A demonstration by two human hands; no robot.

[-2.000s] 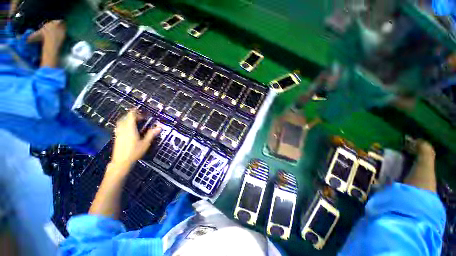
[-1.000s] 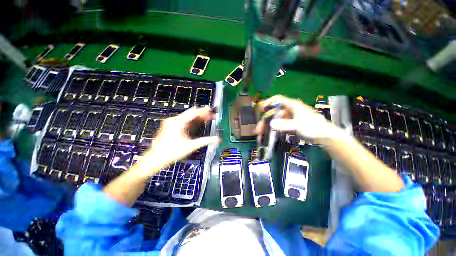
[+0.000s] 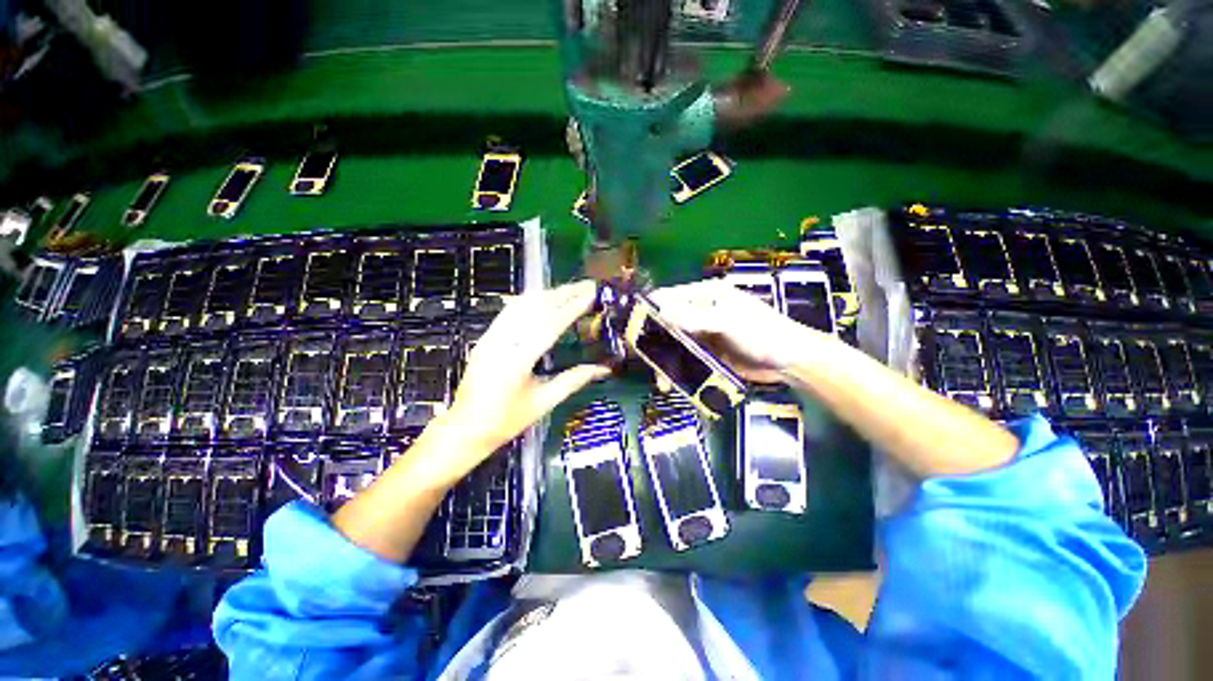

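Note:
My right hand [image 3: 729,326] holds a display module [image 3: 684,357], tilted, dark screen up, in front of the press. My left hand [image 3: 506,379] is just left of it, thumb and fingers spread around a small dark shiny part [image 3: 613,319] at the module's upper end. Blur hides whether the left fingers grip that part. The green press head [image 3: 636,127] stands behind the hands, and its fixture is mostly hidden by them. Two stacks of modules [image 3: 601,495] [image 3: 684,482] and a pale-screened module [image 3: 773,456] lie below the hands.
A black blister tray [image 3: 313,386] with a whitish edge lies left, modules in its pockets. Another filled tray [image 3: 1011,313] lies right, whitish film [image 3: 871,286] at its edge. More modules [image 3: 806,295] lie behind my right hand. Single modules [image 3: 496,180] lie along the far green strip.
Both hands have come closer together before the press. The module in my right hand now shows its dark screen, tilted. The view has turned, so the press and trays appear shifted.

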